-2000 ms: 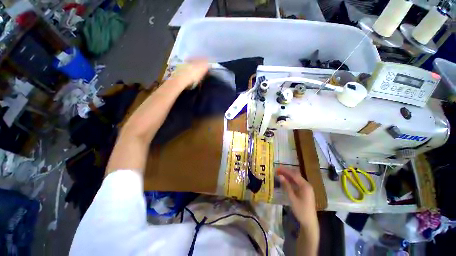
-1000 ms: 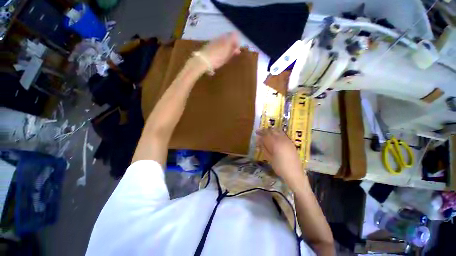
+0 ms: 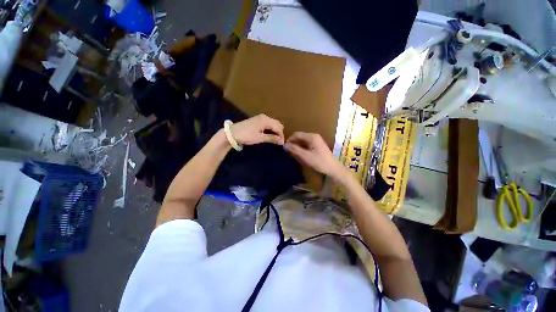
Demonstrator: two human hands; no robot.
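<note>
A dark cut piece (image 3: 262, 166) lies over the near edge of the brown board (image 3: 286, 85), close to my body. My left hand (image 3: 259, 130) pinches its upper edge from the left. My right hand (image 3: 308, 149) pinches the same edge from the right, its fingertips nearly touching the left ones. A small dark piece (image 3: 379, 186) lies on the machine bed between the yellow tapes (image 3: 397, 158). Another dark panel (image 3: 369, 30) lies behind the white paddle-shaped lamp (image 3: 390, 70).
The sewing machine (image 3: 500, 91) stands at the right. A brown strip (image 3: 461, 173) and yellow-handled shears (image 3: 514, 206) lie right of the tapes. A dark cloth heap (image 3: 183, 116) is at the left. A blue basket (image 3: 70, 210) stands on the scrap-strewn floor.
The view has shifted. My left hand has come down from the far part of the board, and both hands have met at a dark piece near my body. The small dark piece on the bed shows again.
</note>
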